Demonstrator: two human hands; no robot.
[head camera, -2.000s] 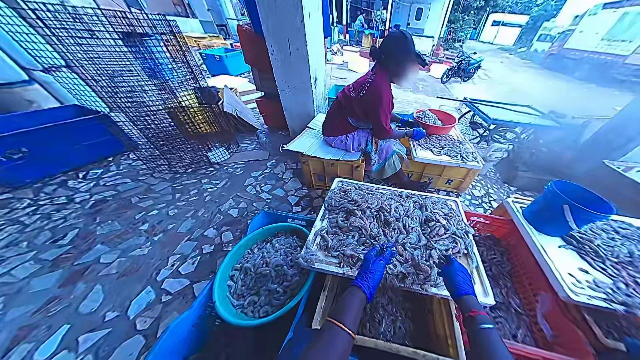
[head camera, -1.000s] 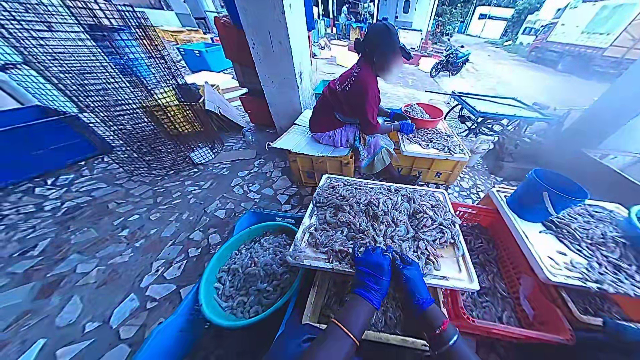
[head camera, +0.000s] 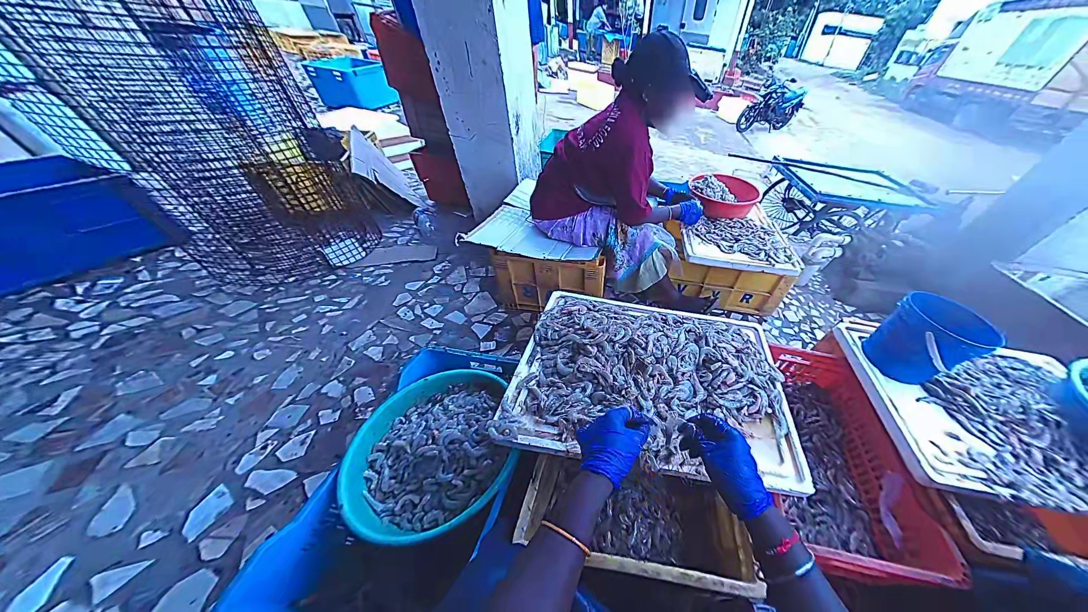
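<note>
Raw shrimp (head camera: 654, 357) lie heaped on a white tray (head camera: 795, 463) in front of me. My left hand (head camera: 614, 444), in a blue glove, is at the tray's near edge with its fingers bent together at the shrimp; whether it pinches one is too small to tell. My right hand (head camera: 727, 463), also blue-gloved, is just to the right, fingers curled, their contents hidden. Below the hands, a wooden-sided crate (head camera: 680, 576) holds small dark pieces. A teal basin (head camera: 361, 510) of shrimp stands left of the tray.
A red crate (head camera: 922, 544) of shrimp stands at right, beside another white tray (head camera: 901, 416) with a blue bucket (head camera: 933, 336). A gloved person (head camera: 595, 170) sits beyond my tray on a yellow crate (head camera: 544, 280), near a red basin (head camera: 739, 200). A wire mesh (head camera: 212, 127) stands at left.
Two seconds ago my hands were wide apart over the tray; a second ago they were close together at its near edge. Now a small gap separates them there.
</note>
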